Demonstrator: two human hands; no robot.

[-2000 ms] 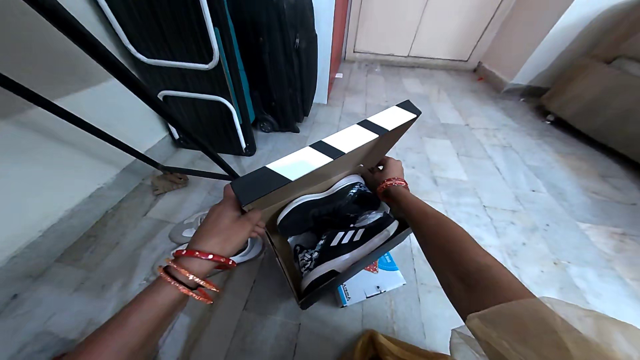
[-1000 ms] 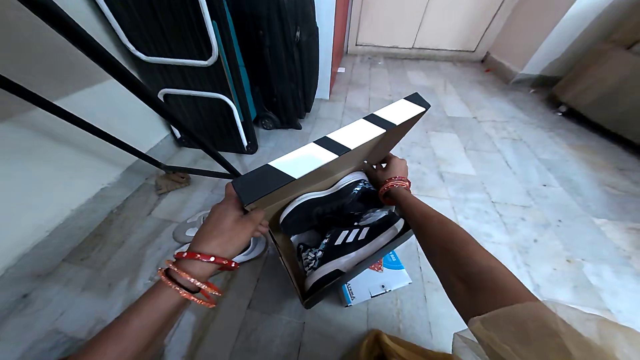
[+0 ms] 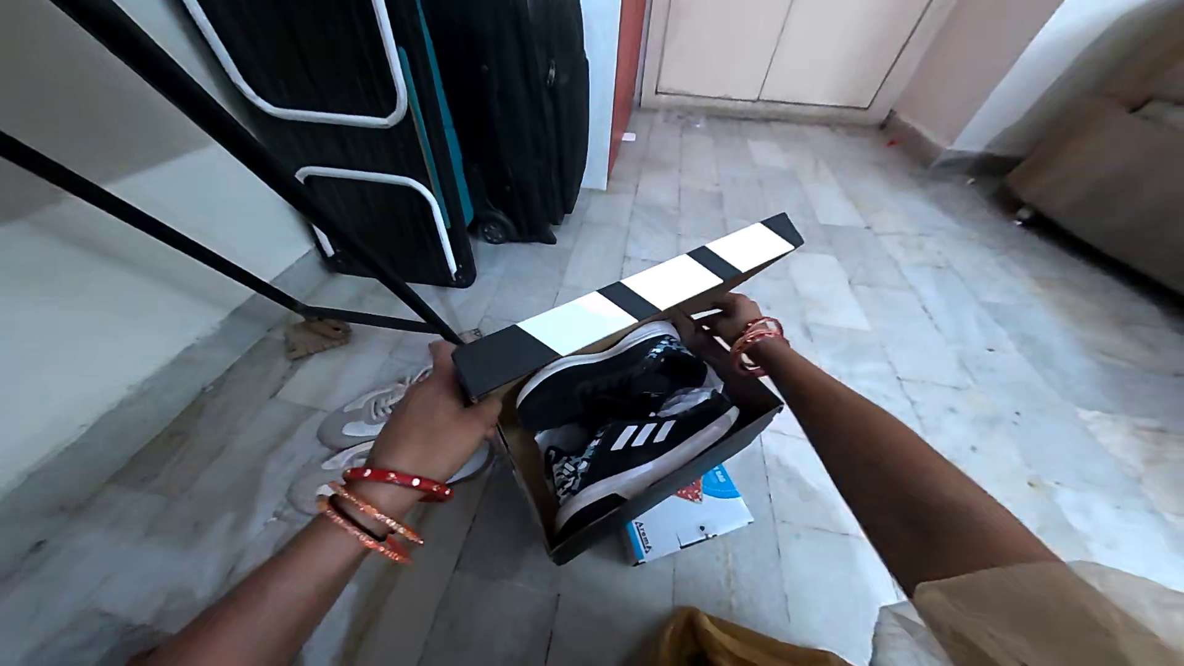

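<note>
An open cardboard shoebox [image 3: 661, 483] lies tilted between my hands, its black-and-white striped lid [image 3: 638, 289] raised at the far side. Inside are two black sneakers with white soles, the nearer sneaker [image 3: 638, 451] showing three white stripes and the other sneaker [image 3: 592, 379] behind it, with crumpled paper between them. My left hand [image 3: 439, 421] grips the left corner of the lid and box. At the far right corner, beneath the lid's edge, is my right hand [image 3: 735, 322], its fingertips partly hidden; it holds the box there.
A white and blue box [image 3: 694, 532] is on the tiled floor under the shoebox. Light grey shoes [image 3: 365, 416] lie left, by black metal legs [image 3: 370, 319] and a brown object [image 3: 316, 338]. A folded board [image 3: 370, 148] and black suitcase [image 3: 518, 120] stand behind. A sofa [image 3: 1105, 176] is at right.
The lid has come down slightly over the far side of the box. Both hands stay at the same corners.
</note>
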